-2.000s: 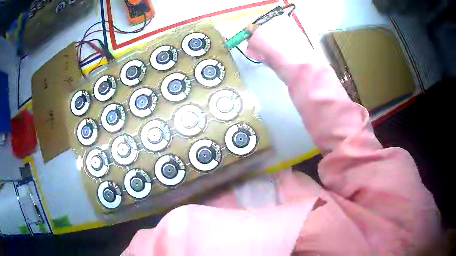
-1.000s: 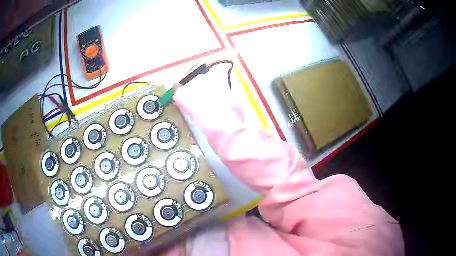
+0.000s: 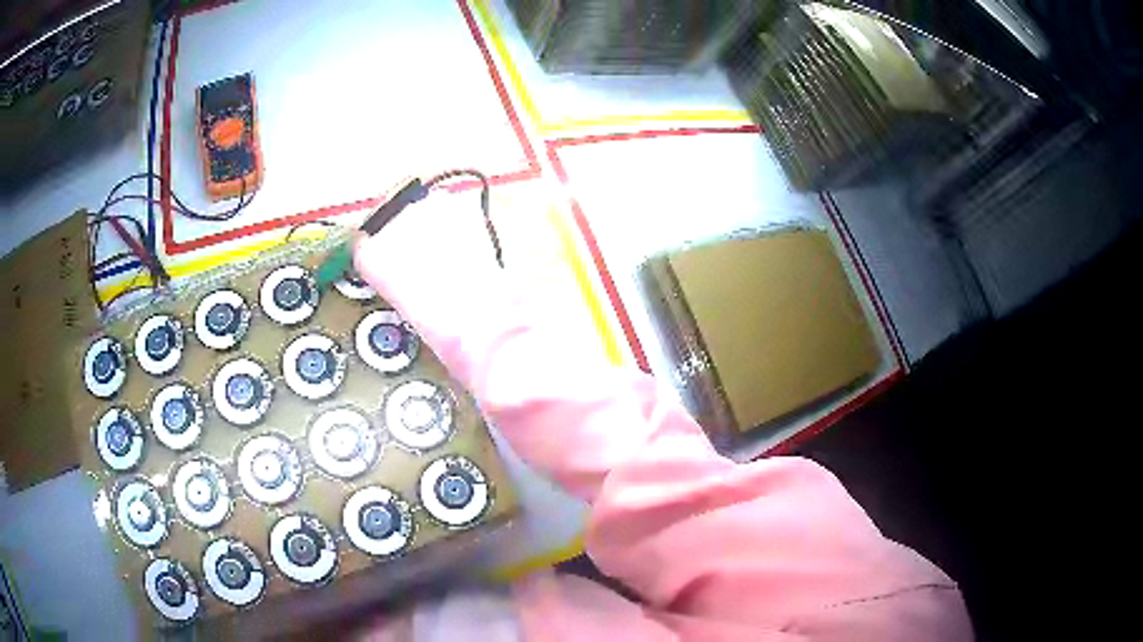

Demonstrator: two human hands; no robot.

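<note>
A tray (image 3: 270, 408) holds rows of round components, white rings with dark centres and pale or bluish middles. My right hand (image 3: 380, 251), overexposed, comes from a pink sleeve and holds the dark test probe (image 3: 399, 203) like a pen. Its green end (image 3: 335, 265) is over the tray's far edge, beside the fourth disc (image 3: 290, 295) of the far row. My hand partly covers the last disc of that row. I cannot tell whether the tip touches a disc. My left hand is not in view; only blurred pink cloth shows at the bottom edge.
An orange multimeter (image 3: 229, 136) lies beyond the tray, with red and black leads (image 3: 135, 238) to its left. Marked cardboard (image 3: 44, 339) is at the left. A cardboard-topped stack (image 3: 777, 326) is at the right. Another stack (image 3: 840, 94) and a marked carton (image 3: 69, 94) stand farther back.
The view has shifted, so the tray appears farther left. My right hand and the probe have moved from beyond the tray's far right corner, leftward along the far row to beside the fourth disc.
</note>
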